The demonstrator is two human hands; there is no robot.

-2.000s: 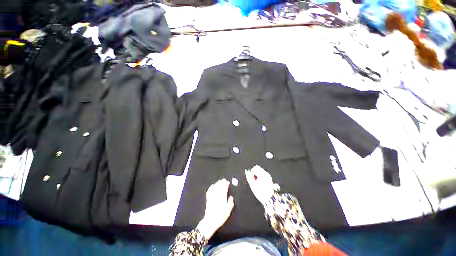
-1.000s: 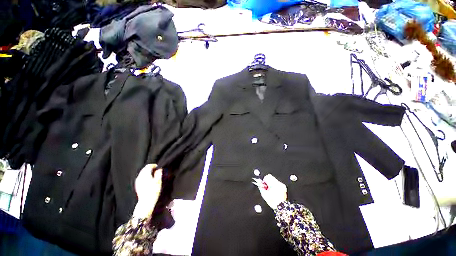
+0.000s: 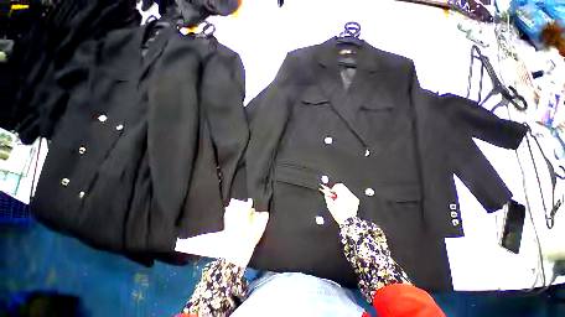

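Observation:
A black double-breasted coat (image 3: 387,139) lies front up on the white table, a hanger (image 3: 352,31) at its collar. Pale round buttons show on its front and small ones on the sleeve at the right. My right hand (image 3: 342,203) is closed on a small pointed tool (image 3: 325,188) with a red part, its tip beside a front button; the tool is mostly hidden by my fingers. My left hand (image 3: 243,228) is at the lower end of the coat's left-side sleeve (image 3: 263,164) and appears to pinch it; the exact contact is partly hidden.
More black coats (image 3: 170,124) lie at the left, with dark garments (image 3: 49,68) heaped behind. At the right are black hangers (image 3: 492,77), a black rectangular object (image 3: 513,228) and plastic-wrapped items. The blue floor (image 3: 133,282) shows below the table edge.
The view has shifted and tilted lower. My left hand has moved from the coat front to the left-side sleeve. My right hand stays over the front buttons, a little higher up the coat.

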